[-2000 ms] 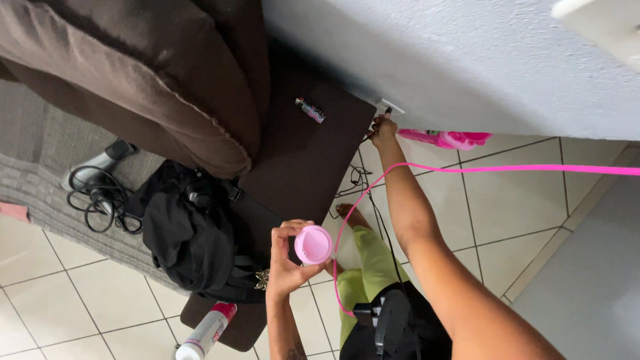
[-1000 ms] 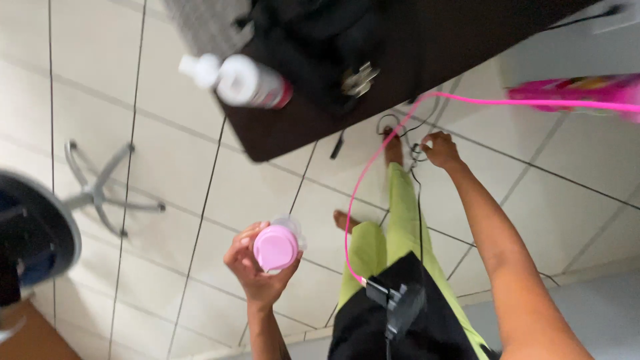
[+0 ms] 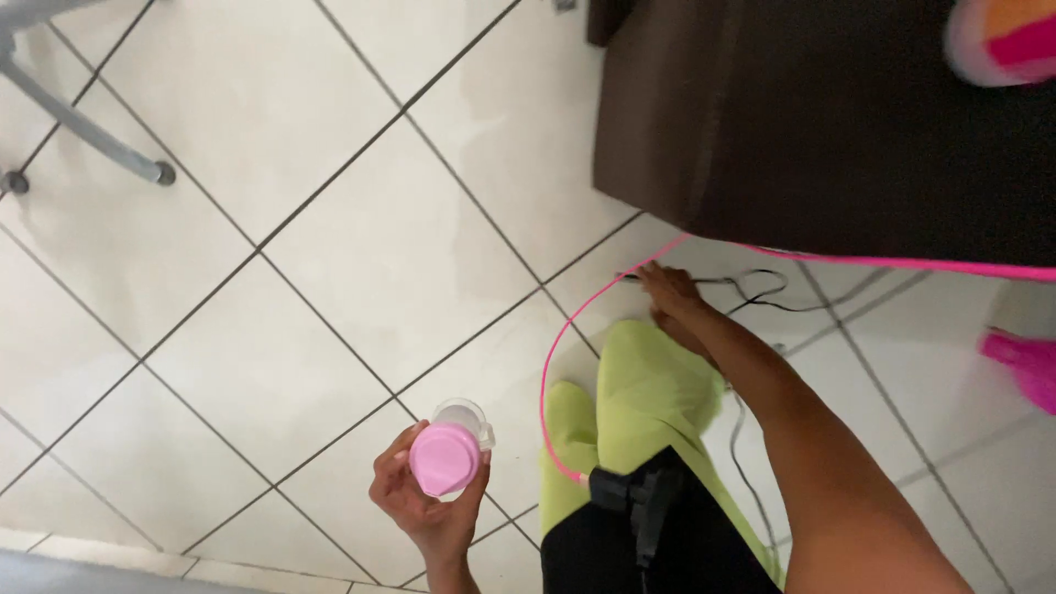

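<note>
My left hand (image 3: 433, 503) is wrapped around a clear plastic container with a pink spouted lid (image 3: 445, 458); the lid faces up toward me. Farther up and to the right, my right hand (image 3: 672, 290) grips a black cable (image 3: 763, 289). A short end of that cable sticks out left of the fingers, and loops trail to the right. The fingertips are partly hidden. A pink cord (image 3: 549, 363) passes close by the right hand and curves down to a black device (image 3: 635, 499) at my waist.
A dark brown covered surface (image 3: 792, 124) fills the upper right, with a blurred bottle (image 3: 1006, 41) on it. Part of a grey chair base (image 3: 91, 124) stands upper left on the tiled floor (image 3: 330, 313). A bright pink item (image 3: 1027, 367) lies at the right edge.
My right hand has left the wall outlet where it was two seconds ago and now holds the cable low near my legs. My left hand keeps the container. The view has swung strongly.
</note>
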